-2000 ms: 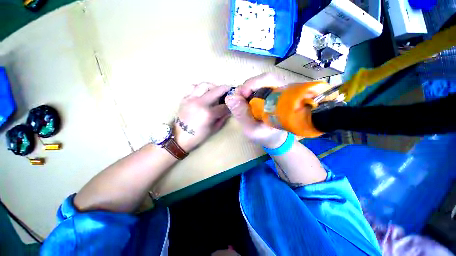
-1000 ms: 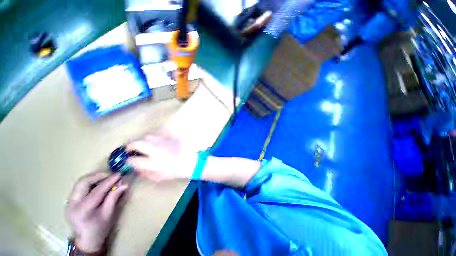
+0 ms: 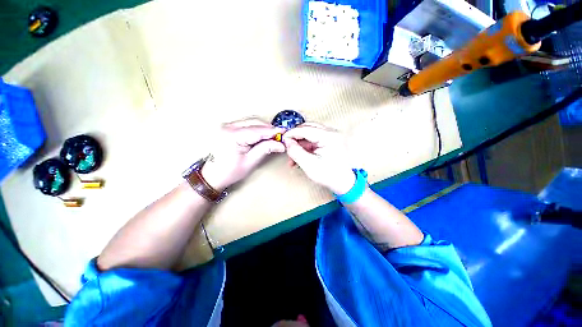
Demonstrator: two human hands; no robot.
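A round black housing lies on the tan cardboard just beyond my fingertips. A small gold cylinder shows between the fingertips of both hands, close to the housing's near edge. My left hand, with a brown-strapped watch on the wrist, pinches the gold cylinder. My right hand, with a teal band on the wrist, has its fingertips closed at the same spot, touching the left ones. Whether the right fingers also hold the cylinder or its leads is hidden.
Two black housings with gold cylinders lie at left near a blue bin. Another housing is at top left. A blue bin of white parts, a pale metal box and the orange screwdriver are at upper right.
My right hand has let go of the orange screwdriver, which now hangs at upper right. The housing now lies beyond my fingertips, and both hands meet at the gold cylinder. The view swung right and back.
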